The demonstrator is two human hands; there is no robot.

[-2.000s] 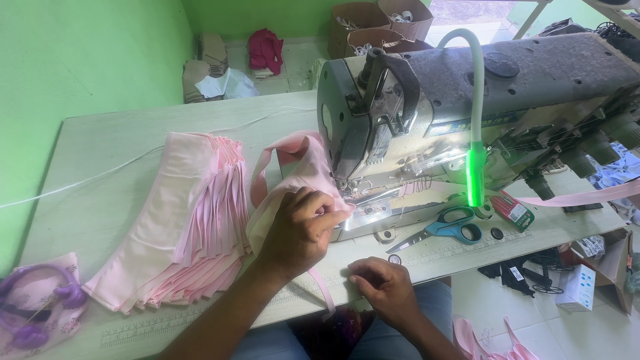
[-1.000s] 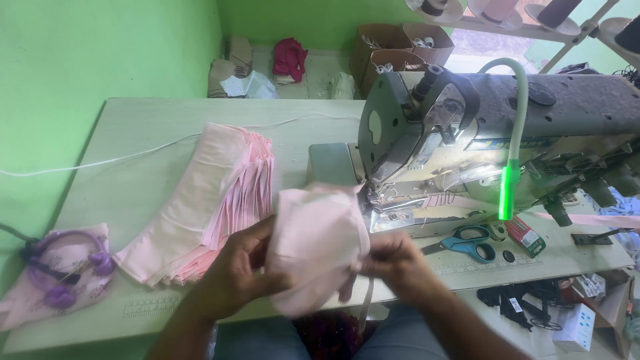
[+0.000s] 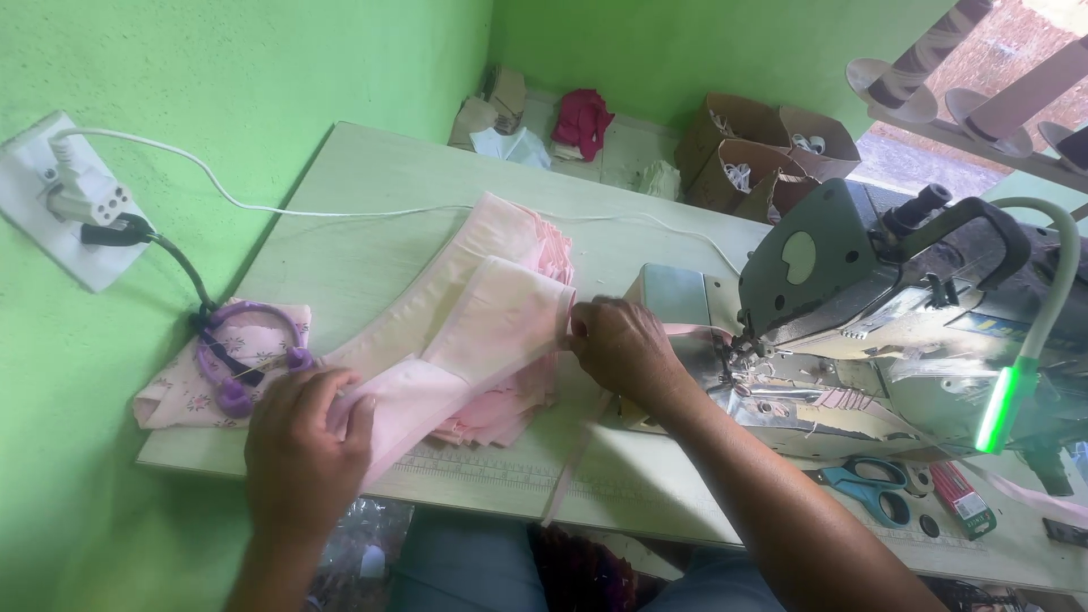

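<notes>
A pink fabric garment piece (image 3: pixel 501 323) lies spread between my hands, over a fanned stack of similar pink pieces (image 3: pixel 554 246). My left hand (image 3: pixel 310 433) rests at its lower left end, the fabric edge between thumb and fingers. My right hand (image 3: pixel 625 344) pinches its right end with curled fingers. A narrow pink strip (image 3: pixel 578 467) hangs below my right hand toward the table's front edge. To the right stands an industrial sewing machine (image 3: pixel 816 263), its lamp lit green. Another pink strip (image 3: pixel 693 329) runs from near my right hand to its needle area.
Blue-handled scissors (image 3: pixel 871 489), a small red-and-green packet (image 3: pixel 965 501) and a printed ruler strip (image 3: pixel 476 467) are at the table's front. Purple headphones (image 3: pixel 255 348) lie on floral fabric at left. A white cord (image 3: pixel 374 211) crosses the table. Cardboard boxes (image 3: pixel 739 136) stand behind on the floor.
Both hands have left the sewing machine's needle area and moved left with the pink piece, which now lies spread over the stack. The view has swung left.
</notes>
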